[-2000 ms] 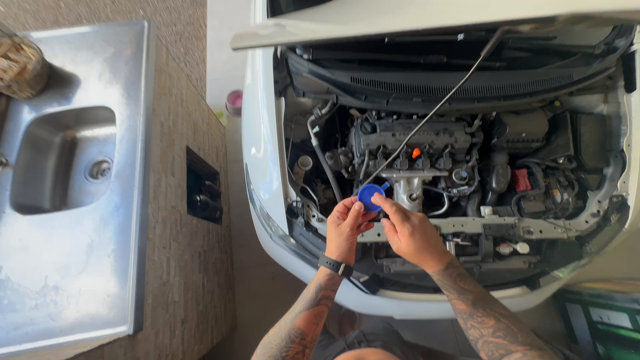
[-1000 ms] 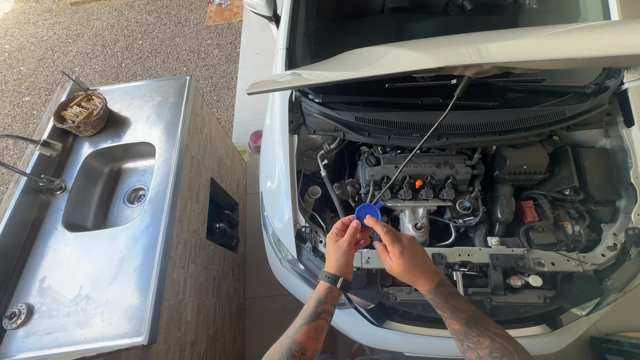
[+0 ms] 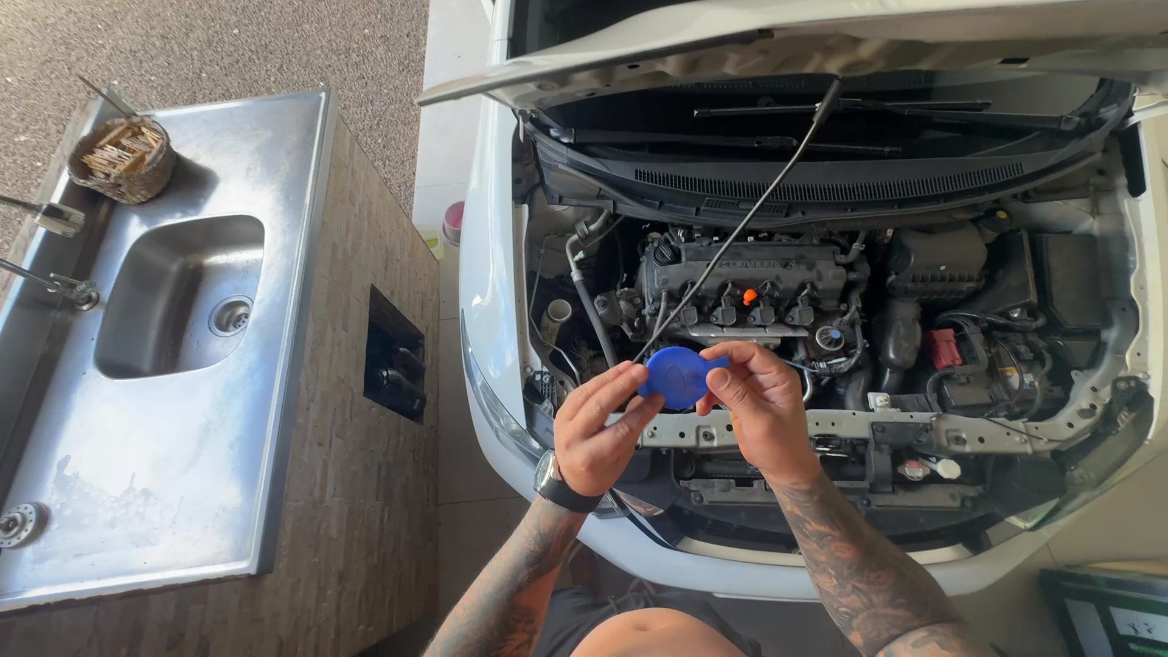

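A round blue plastic cap [image 3: 677, 377] with small tabs is held between both hands above the front of the engine bay. My left hand [image 3: 602, 429] pinches its left edge; a watch is on that wrist. My right hand [image 3: 759, 401] grips the tab on its right side between thumb and fingers. Behind the hands lies the engine [image 3: 748, 274] with an orange dipstick handle [image 3: 750, 297]. An uncapped light filler neck [image 3: 557, 315] stands at the left of the bay. The metal prop rod [image 3: 766, 196] runs up to the raised hood [image 3: 693, 59].
On the left stands a stone-clad counter with a stainless steel sink [image 3: 173, 310] and a wicker basket of clothespins [image 3: 123, 160]. The front crossmember [image 3: 830, 426] spans the bay below my hands. A pink container [image 3: 453, 222] is on the floor beside the car.
My right hand has shifted from over the cap's face to its right-hand tab, so more of the cap shows. My left hand still holds the cap's left side.
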